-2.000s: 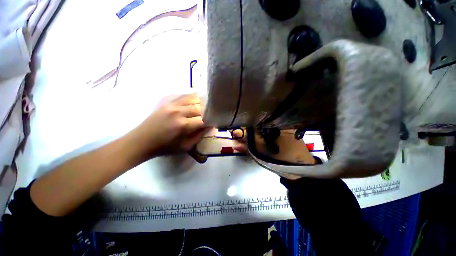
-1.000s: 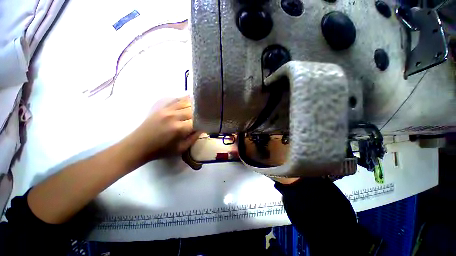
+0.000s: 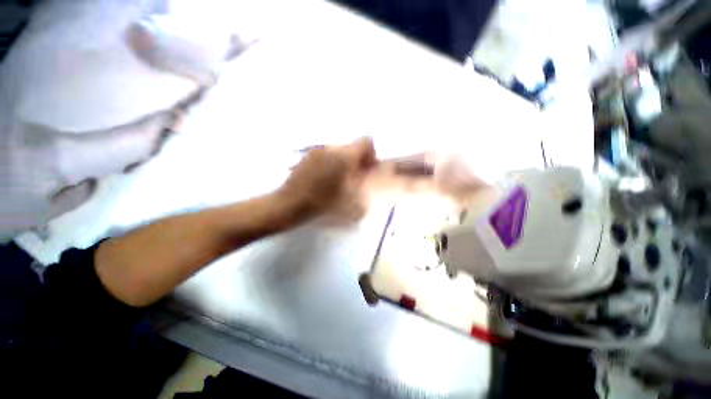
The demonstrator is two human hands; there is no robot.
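The view is blurred. My left hand (image 3: pixel 327 183) is over the white table, left of the sewing machine head (image 3: pixel 538 230), with its fingers bent. My right hand (image 3: pixel 460 178) is a pale blur just behind the head, and its forearm is hidden. A short dark strip (image 3: pixel 413 166) shows between the two hands; blur hides whether either hand grips it. The cream needle plate area (image 3: pixel 429 273) with red patches lies in front of the hands, and no hand is on it.
Pale garment panels (image 3: pixel 86 156) are heaped along the left side of the table. A small dark piece (image 3: pixel 308 149) shows just behind my left hand. The table's front edge (image 3: pixel 257 347) runs below. Cluttered machine parts fill the right side, with another pale surface at the back right.
The view has swung, so the machine head is now smaller and farther right, showing its purple badge. Both hands have left the needle area and are behind and left of it.
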